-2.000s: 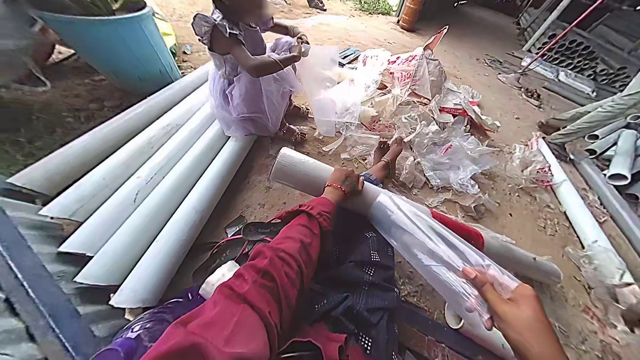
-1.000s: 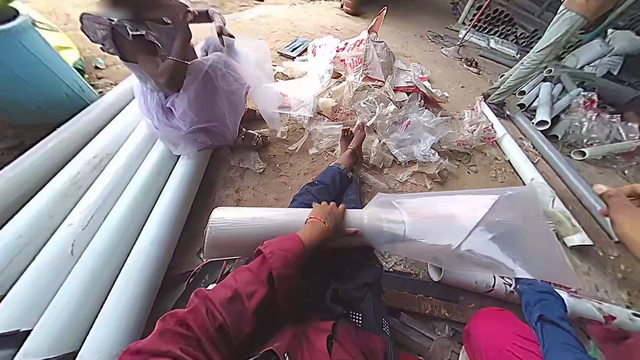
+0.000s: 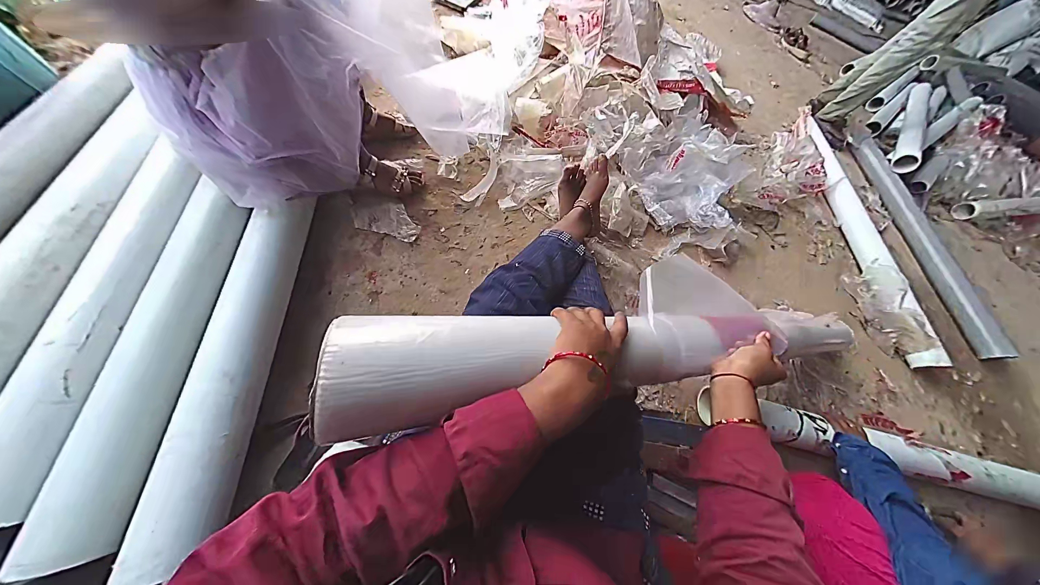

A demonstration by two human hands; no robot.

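Note:
A thick white roll wrapped in clear plastic film [image 3: 439, 370] lies crosswise over my outstretched legs. My left hand [image 3: 581, 349] grips it near its middle, fingers over the top. Further right, my right hand [image 3: 751, 361] pinches the film around the roll's narrower right part, where a reddish patch shows through. A loose flap of clear film [image 3: 691, 288] stands up between the hands, above the roll. The film's right end is bunched and extends past my right hand. My bare feet [image 3: 583, 191] rest crossed beyond the roll.
Several large white pipes [image 3: 219, 366] lie side by side at left. A person in a lilac dress [image 3: 252, 106] is beside them. Crumpled plastic wrapping [image 3: 691, 171] covers ground ahead. A grey channel [image 3: 934, 244] and small pipes lie right; another person's blue sleeve [image 3: 877, 496] is lower right.
My right hand has come in from the far right and now holds the film against the roll. The film, spread wide to the right a second ago, is gathered around the roll's right part.

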